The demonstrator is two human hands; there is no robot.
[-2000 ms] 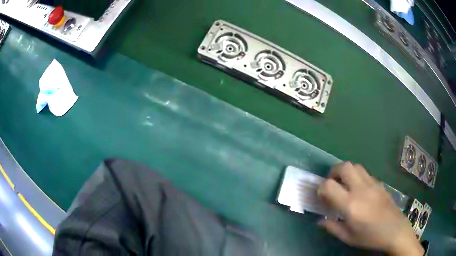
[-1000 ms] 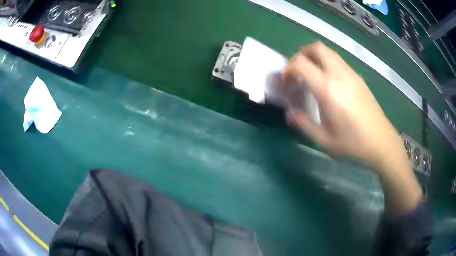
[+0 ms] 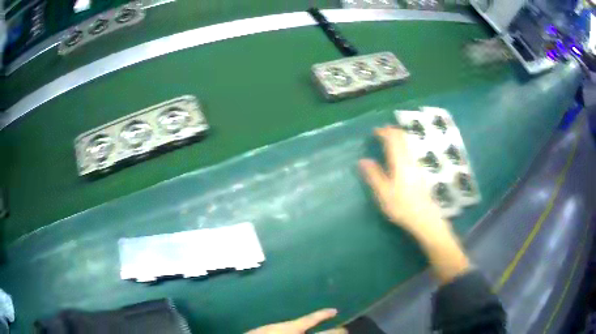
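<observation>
My right hand (image 3: 408,189) is at the left edge of a batch of three-ring top plates (image 3: 451,153) on the green bench. Its fingers are apart and blurred, with no plate visibly gripped. My left hand (image 3: 294,324) is cut off by the bottom edge; an extended finger shows. The tabbed flat plate (image 3: 189,251), white-silver, lies flat on the bench, its tabs towards me. On the green belt lies a three-ring metal part (image 3: 140,134); a second such part (image 3: 359,75) lies further right.
A metal rail (image 3: 176,45) curves behind the belt, with a black strip (image 3: 333,32) across it. Another three-ring part (image 3: 101,27) lies beyond the rail. A machine (image 3: 523,39) stands back right. A grey floor with yellow lines (image 3: 536,228) is at right.
The view has swung right. The tabbed plate has left my right hand and lies on the bench. My right hand has moved to the top plates. My left hand has come partly into view.
</observation>
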